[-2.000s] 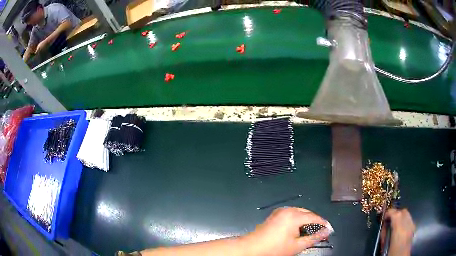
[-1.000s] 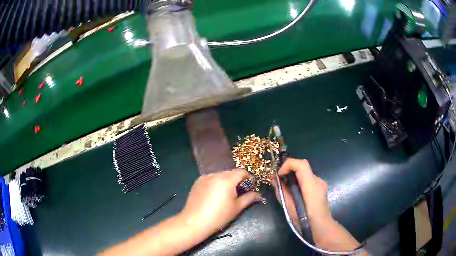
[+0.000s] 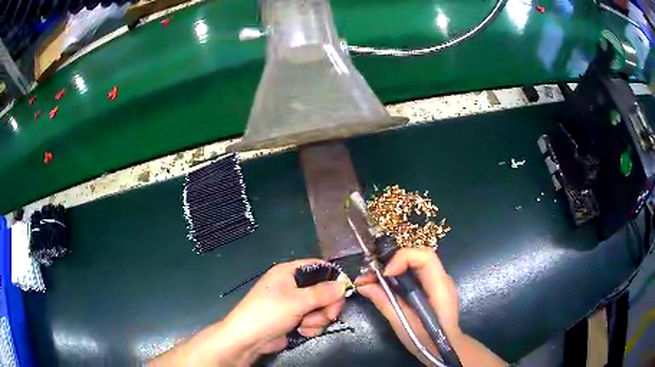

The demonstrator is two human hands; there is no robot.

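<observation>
My left hand [image 3: 287, 304] is closed on a bunch of short black wires [image 3: 316, 274] with pale ends, low in the middle. My right hand [image 3: 424, 290] holds a dark pen-like soldering iron [image 3: 419, 301] with a silvery tube [image 3: 391, 295] alongside. The right fingertips are close to the left thumb at the wire ends; whether they pinch something small is unclear. A heap of gold-coloured terminals [image 3: 406, 211] lies beyond my right hand, right of a brown plate [image 3: 332, 188]. Loose black wires [image 3: 319, 335] lie below my left hand, and a single wire [image 3: 257, 278] lies left of it.
A cloudy fume hood [image 3: 312, 100] stands over the plate's far end. A neat row of black wires [image 3: 219, 204] lies left. Black and white bundles [image 3: 49, 233] and a blue bin [image 3: 8, 308] are far left. A black feeder unit [image 3: 592, 158] stands right. A green belt [image 3: 172, 86] runs behind.
The view has swung right and then slightly back. My right hand and iron have moved from the terminal heap to my left hand. My left hand still holds the wire bunch.
</observation>
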